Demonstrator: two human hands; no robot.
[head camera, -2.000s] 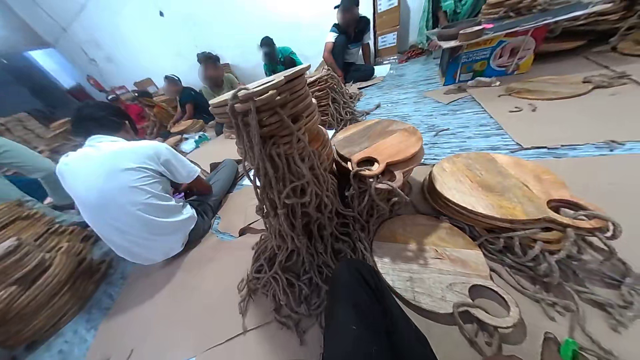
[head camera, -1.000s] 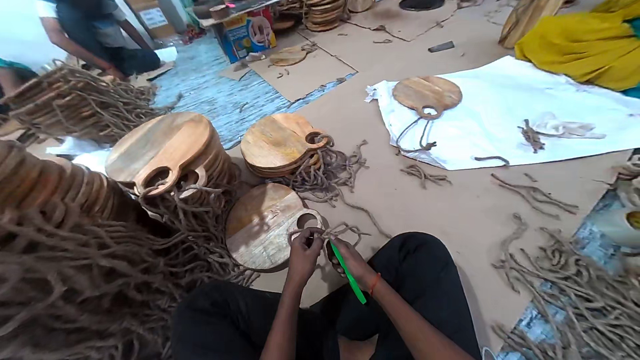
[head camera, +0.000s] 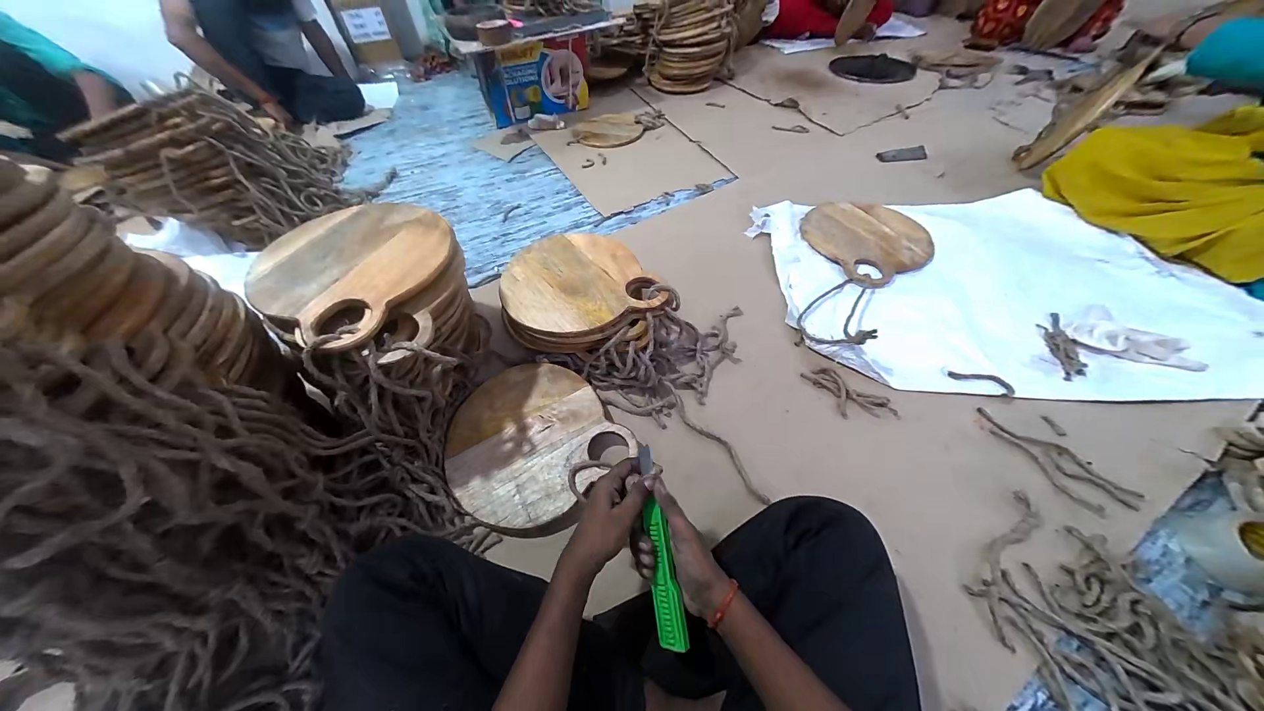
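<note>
In my right hand (head camera: 681, 553) is a green snap-off utility knife (head camera: 667, 583), its blade pointing away from me beside my left fingertips. My left hand (head camera: 607, 518) pinches the rope (head camera: 585, 474) that loops through the handle hole of a round wooden board (head camera: 523, 444). This board lies just in front of my knees. Both hands meet at the rope's end, and the exact contact of blade and rope is hidden by the fingers.
Roped board stacks (head camera: 370, 267) stand at left, a lower stack (head camera: 573, 286) ahead. One board (head camera: 864, 237) lies on a white sheet (head camera: 987, 296). Rope pieces (head camera: 1116, 612) lie at right. Other people sit beyond, one in yellow cloth (head camera: 1165, 188) at right.
The view has swung right since the first frame, where my hands were out of sight. Since one second ago, the green knife has turned more upright between my hands.
</note>
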